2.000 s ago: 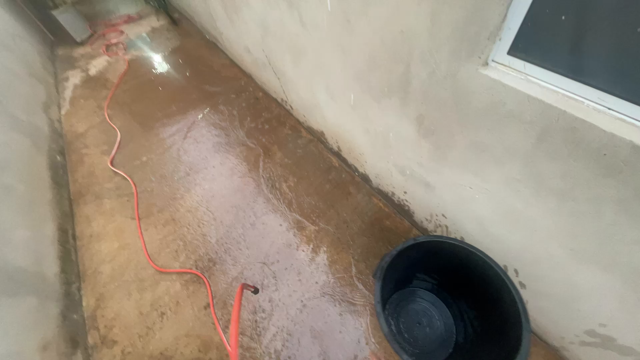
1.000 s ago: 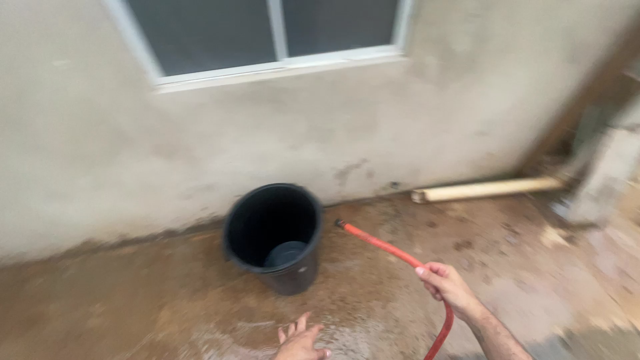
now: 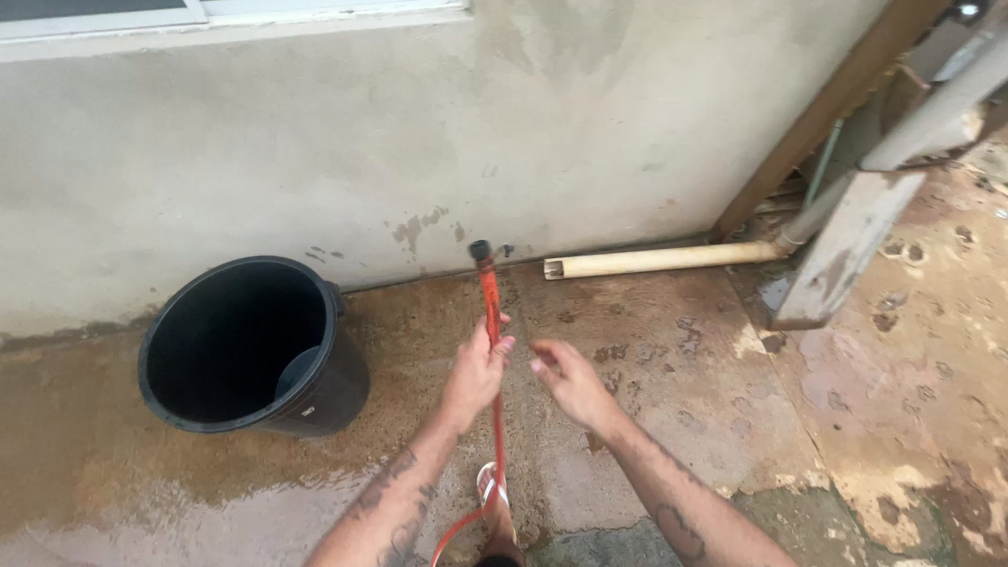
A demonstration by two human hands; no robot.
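My left hand (image 3: 478, 366) grips a red-orange garden hose (image 3: 491, 303) a short way below its black end fitting (image 3: 479, 250), which points up toward the wall. Just right of the hose, my right hand (image 3: 573, 384) is off it, fingers curled loosely with a gap toward the thumb and nothing in them. To the left stands a large black plastic bucket (image 3: 350, 394), upright and tilted in view, its dark inside partly hidden in shadow. From my left hand the hose hangs down past my foot in a flip-flop (image 3: 490, 482).
A small tap or spigot (image 3: 507, 250) sits low on the plastered wall (image 3: 331, 150). A cream PVC pipe (image 3: 669, 259) lies along the wall's foot, joined to a pipe beside a wooden post (image 3: 846, 252). The concrete floor (image 3: 669, 472) is wet. A window frame (image 3: 236, 17) is above.
The hose was in my right hand a second ago and is now in my left. Two seconds ago it lay on the floor with neither hand in view. The view has swung right.
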